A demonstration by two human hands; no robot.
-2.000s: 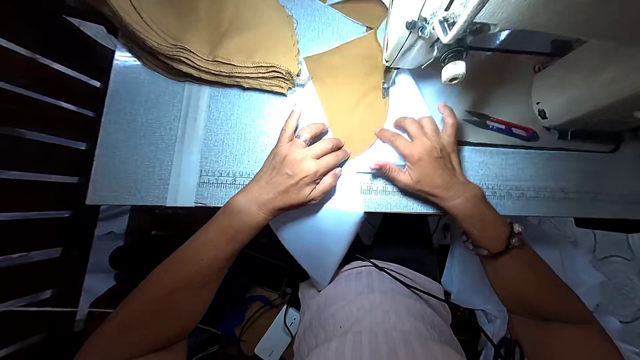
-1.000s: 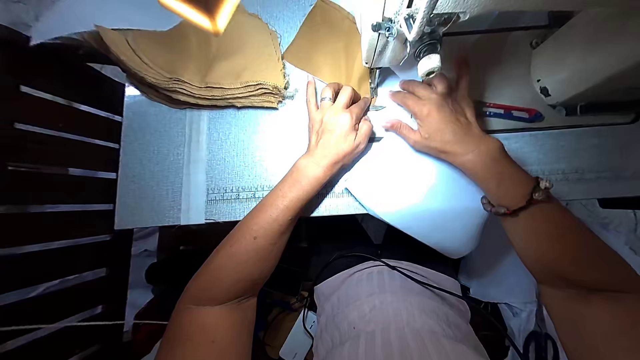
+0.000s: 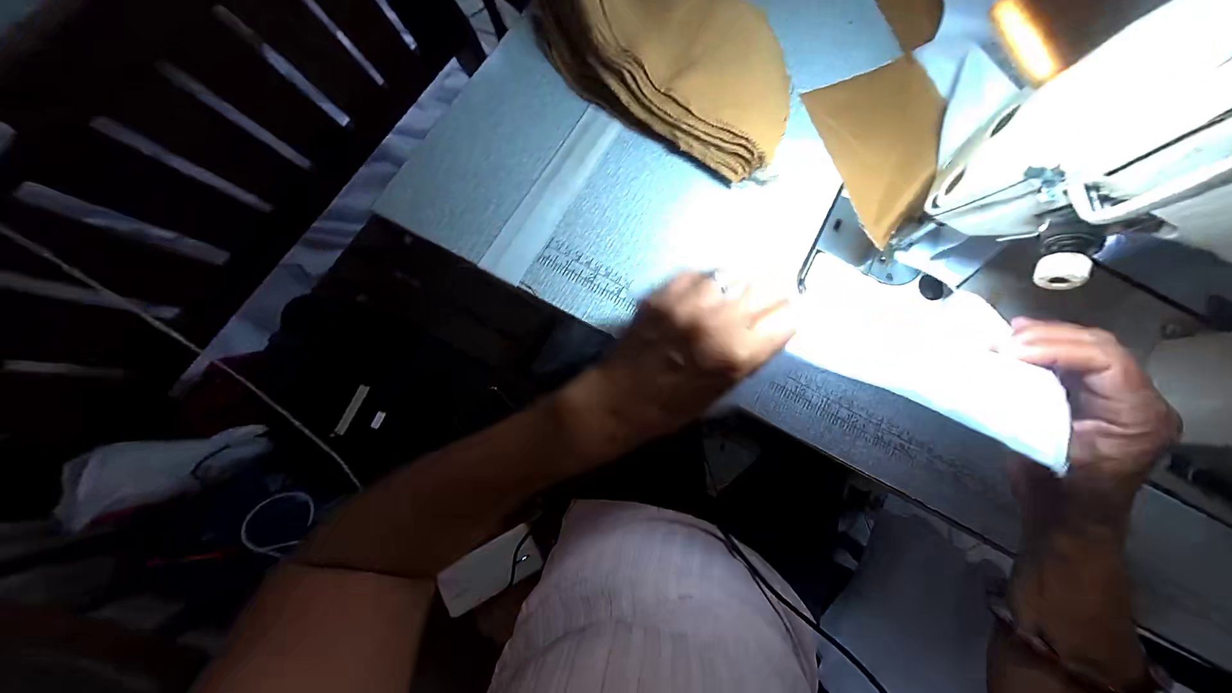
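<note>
My right hand [image 3: 1097, 395] grips the right end of a white fabric piece [image 3: 924, 346], fingers on its upper side. The cloth lies across the front of the sewing machine [image 3: 1078, 144], washed out by the lamp's glare. My left hand [image 3: 712, 327], blurred and wearing a ring, is at the cloth's left end; whether its fingers hold the edge I cannot tell. Behind the white cloth, a tan fabric piece [image 3: 876, 144] points its lower corner toward the needle area. A stack of tan fabric pieces [image 3: 683, 77] lies to its left.
A printed ruler scale [image 3: 837, 409] runs along the front edge of the table [image 3: 462, 183]. Dark slats [image 3: 173, 164] stand at the left. A white boxy device [image 3: 491, 568] and a black cable [image 3: 799, 616] are by my lap.
My right hand has moved away from the needle area with the white cloth's end, and my left hand has come back toward the table's front edge. The view has turned noticeably.
</note>
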